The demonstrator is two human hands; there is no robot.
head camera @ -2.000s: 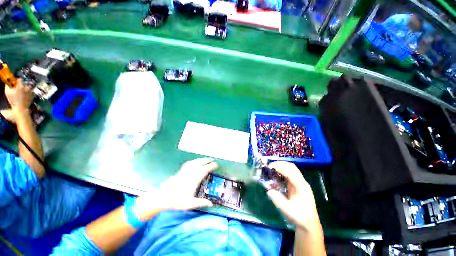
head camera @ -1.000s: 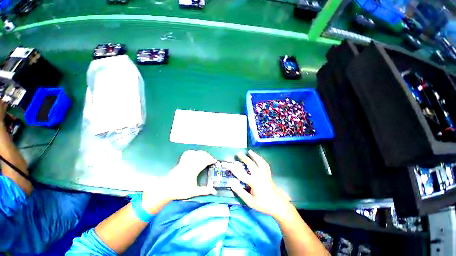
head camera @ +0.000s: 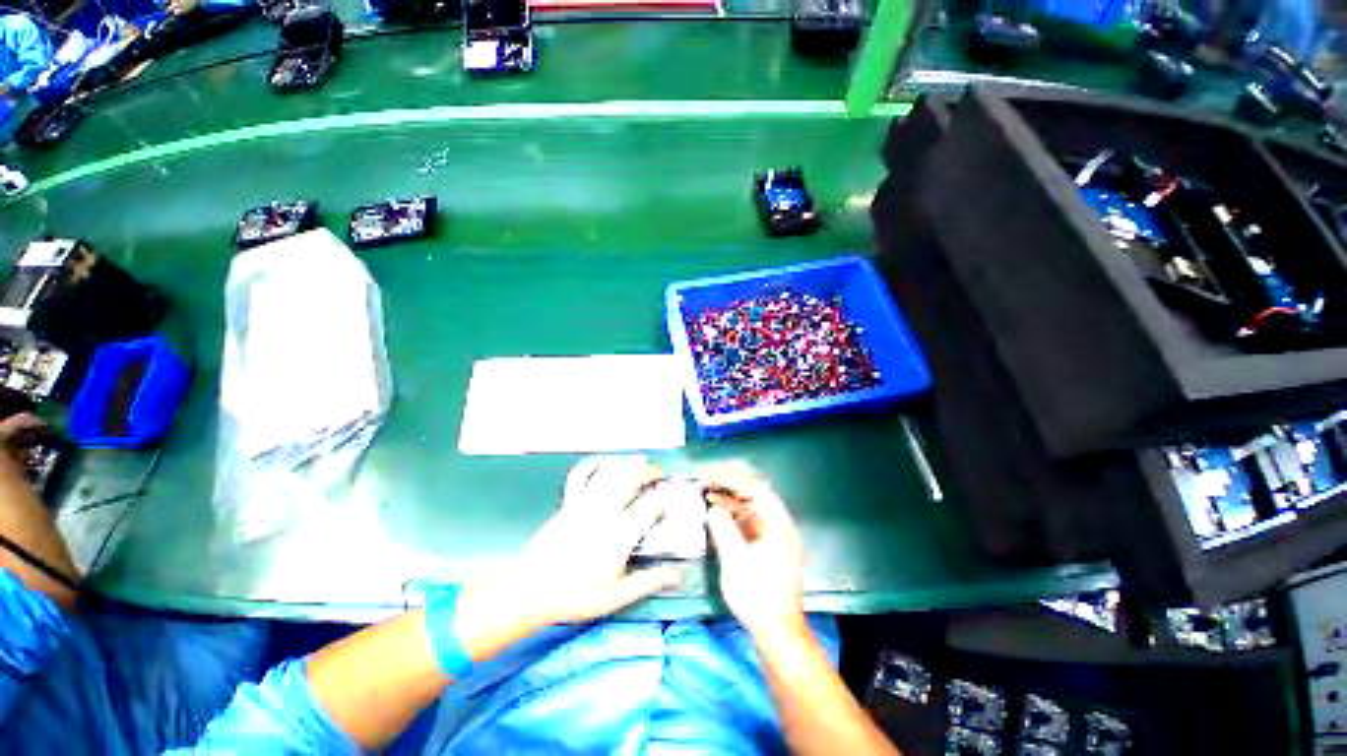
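Observation:
My left hand [head camera: 591,539], with a light blue band at its wrist, and my right hand [head camera: 756,544] hold a small module [head camera: 675,521] between them at the bench's near edge. The fingers hide much of the module; a pale face shows. The blue parts bin [head camera: 904,387], full of tiny red, black and white pieces, is beyond my right hand. A white sheet [head camera: 569,403] lies flat left of the bin, beyond my left hand.
Black foam trays [head camera: 1019,281] with units stand at right; a lower black tray [head camera: 923,724] holds modules. A metallic stick [head camera: 922,456] lies beside the bin. A plastic bag [head camera: 303,347] lies left. A neighbour's arm [head camera: 33,517] and small blue bin [head camera: 163,387] are far left.
The view has shifted, so bin and foam trays sit further left in the picture. Both hands stay on the module, whose blue, detailed face was visible before and now a pale face shows.

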